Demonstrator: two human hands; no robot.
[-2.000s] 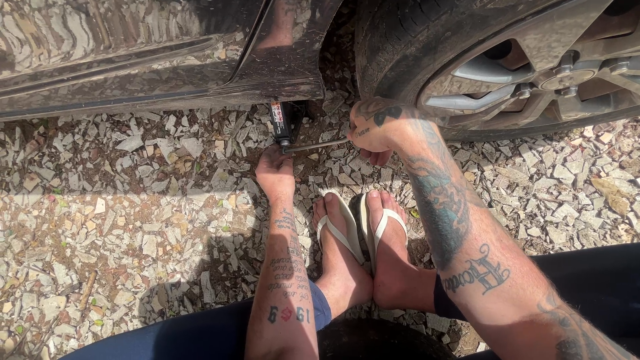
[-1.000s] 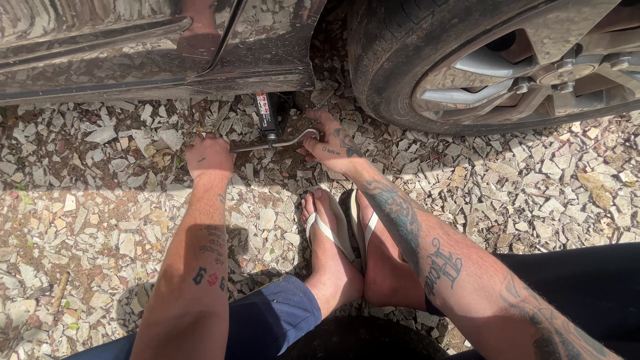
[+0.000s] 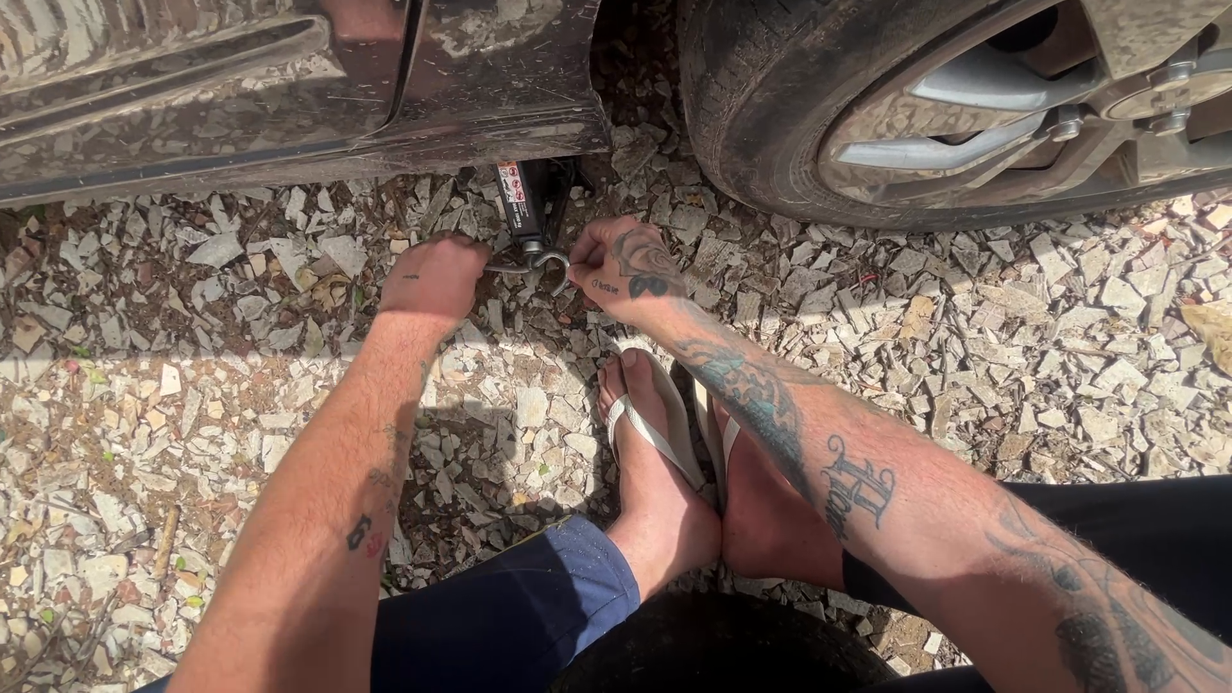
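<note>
A black car jack (image 3: 525,207) with a label stands under the car's sill. At its near end are a thin metal bar (image 3: 510,269) and a curved metal hook-like piece (image 3: 558,262); how they join is hard to see. My left hand (image 3: 433,274) is closed around the bar's left end, back of the hand up. Just right of the jack, my right hand (image 3: 621,265) has its thumb and fingers closed at the edge of the curved piece. Its fingertips are partly hidden.
The dirty dark car body (image 3: 462,96) spans the upper left, its lower edge above the jack. A tyre (image 3: 751,106) and an alloy wheel (image 3: 962,144) stand at upper right. Stone chips (image 3: 1059,337) cover the ground. My feet in flip-flops (image 3: 664,423) are below the hands.
Over two seconds my left hand has moved left from near the jack's end, and my right hand has come left toward it. The metal bar's position between the hands has changed.
</note>
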